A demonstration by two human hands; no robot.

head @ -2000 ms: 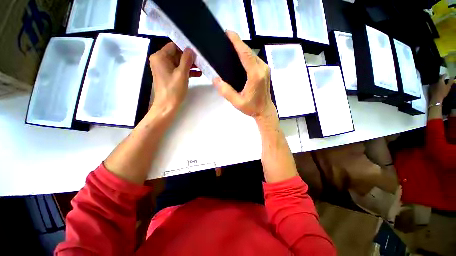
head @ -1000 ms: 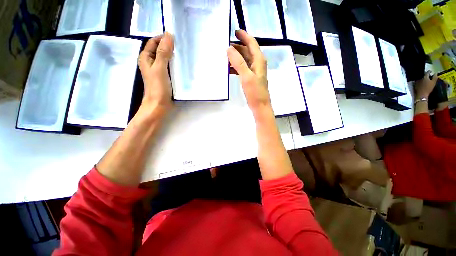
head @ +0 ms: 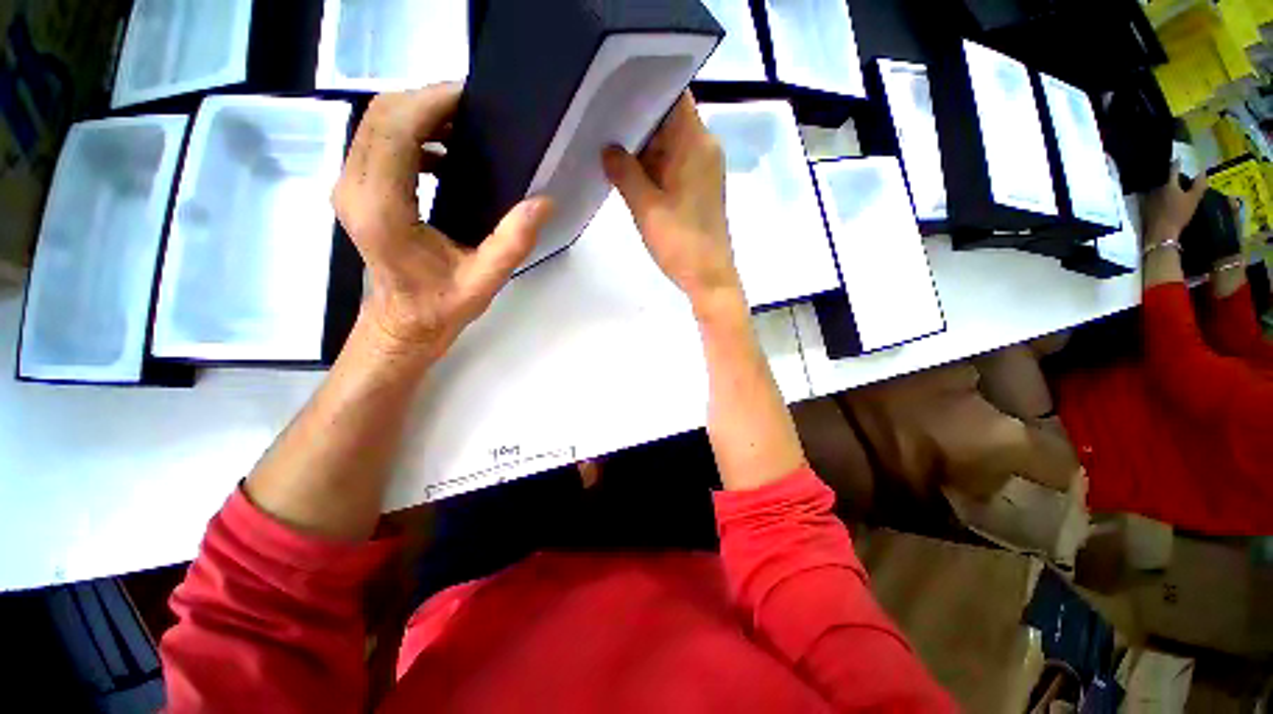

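A black box base (head: 538, 105) with a white inner tray (head: 610, 128) inside is held up above the table, tilted so its open side faces right. My left hand (head: 426, 230) grips the box from its left side, thumb at the lower rim. My right hand (head: 673, 195) is at the right, its thumb on the white tray inside and its other fingers behind the box, partly hidden.
Two filled boxes (head: 256, 230) lie at the left on the white table (head: 600, 356). More filled boxes (head: 880, 251) lie behind and to the right. A brown carton (head: 35, 126) is at the far left. Another person's red sleeve (head: 1187, 398) and yellow packs (head: 1201, 63) are at the far right.
The box has turned from facing me to a tilted pose with its black side showing. My right hand has moved onto it with the thumb inside. The other person's hands shifted slightly.
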